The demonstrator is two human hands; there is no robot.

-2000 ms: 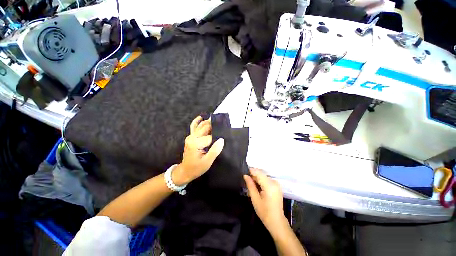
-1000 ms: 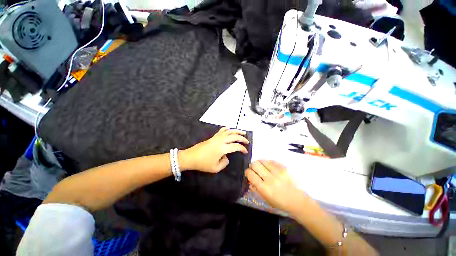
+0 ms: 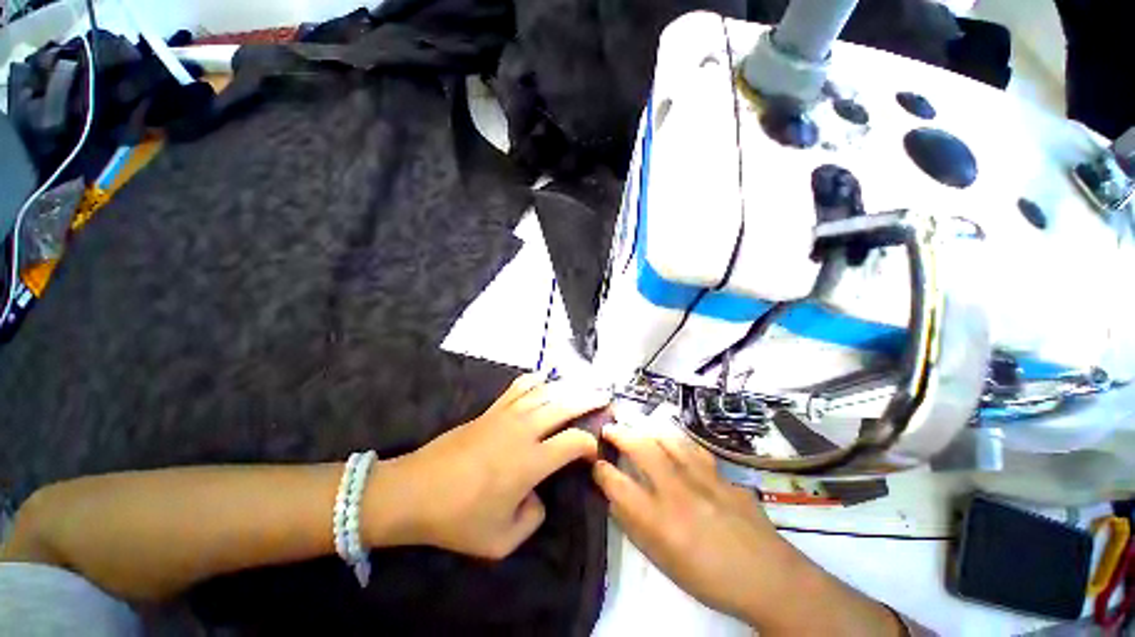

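Dark mottled cloth (image 3: 268, 268) covers the left side and runs under both hands. My left hand (image 3: 498, 460) lies flat on the cloth, fingertips at its edge just left of the needle area. My right hand (image 3: 685, 516) is at the cloth's right edge, fingertips close to the left ones and beside the presser foot area (image 3: 647, 392). Whether the fingers pinch the cloth is hidden. The white sewing machine (image 3: 859, 137) with blue stripe stands close at the right. A dark strip (image 3: 575, 255) lies left of the machine head.
A black smartphone (image 3: 1023, 556) lies at the lower right, beside scissors with orange and red handles (image 3: 1106, 560). Snips (image 3: 809, 497) lie partly hidden below the machine arm. More dark cloth (image 3: 566, 87) is bunched behind. A white cable (image 3: 87, 137) runs at the far left.
The view has moved closer to the machine head. Both hands and the cloth edge have moved up to the needle area. The left hand has stayed flat on the cloth.
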